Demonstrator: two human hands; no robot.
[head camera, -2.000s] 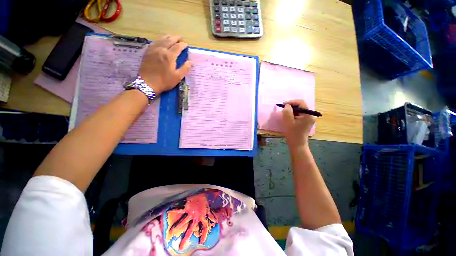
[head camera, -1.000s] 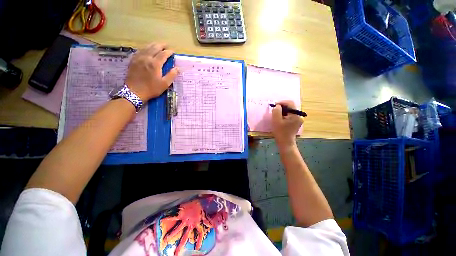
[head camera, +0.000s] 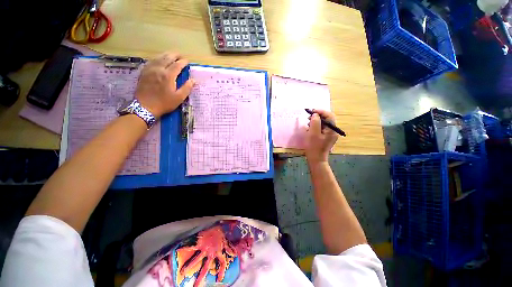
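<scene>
A blue clip folder (head camera: 173, 147) lies opened flat, with a pink record form (head camera: 227, 123) on its right leaf and a second record form (head camera: 92, 106) on its left leaf. My left hand (head camera: 161, 84), with a silver watch at the wrist, rests flat across the top middle of the folder and holds nothing visible. My right hand (head camera: 321, 134) grips a black pen (head camera: 331, 125) over a loose pink sheet (head camera: 289, 106) right of the folder. The pen's tip points up and left. Whether it touches the sheet is unclear.
A calculator (head camera: 240, 28) lies beyond the folder. Red and yellow scissors (head camera: 91, 25) and a black phone (head camera: 51, 77) on pink paper are at the upper left. Blue crates (head camera: 412, 45) and a black crate (head camera: 429, 132) stand beyond the desk's right edge.
The whole view has shifted, so the desk items appear further left and slightly lower. The pen now leans more steeply in my right hand. My left hand has stayed on the folder.
</scene>
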